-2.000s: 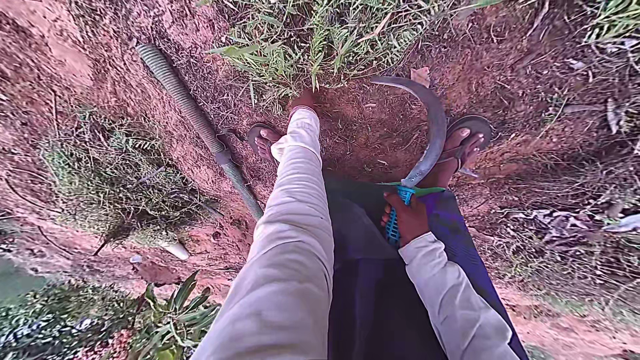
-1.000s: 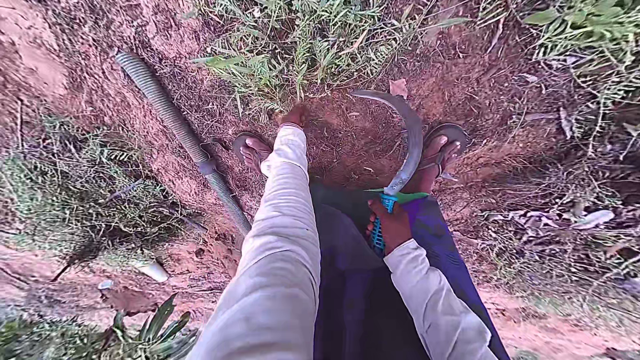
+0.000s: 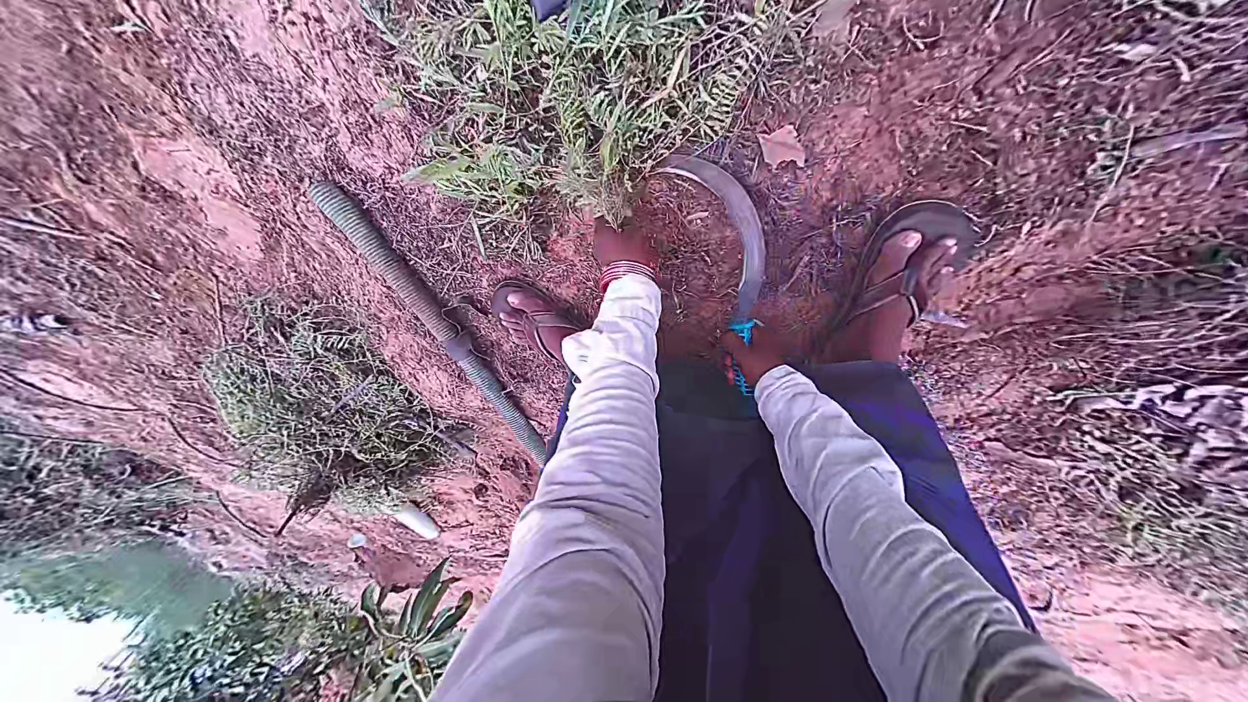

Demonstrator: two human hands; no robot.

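My left hand (image 3: 624, 244), with red bangles at the wrist, grips the base of a clump of green weeds (image 3: 595, 107) low over the reddish soil. My right hand (image 3: 756, 353) is closed around the blue-wrapped handle of a sickle (image 3: 746, 219). The curved metal blade arcs away from that hand and back toward the left; its tip reaches the lower edge of the clump, close to my left hand. Leaves and stems partly hide the left fingers.
My sandalled feet (image 3: 536, 317) stand on both sides of the hands. A ribbed hose (image 3: 390, 263) lies on the ground at the left, beside a heap of cut greenery (image 3: 322, 400). A dry leaf (image 3: 782, 146) lies above the blade. Dry brush (image 3: 1170, 429) covers the right side.
The sickle in my right hand has moved forward and left, so its blade is now at the base of the weeds. The left hand stays at the clump. The view has shifted.
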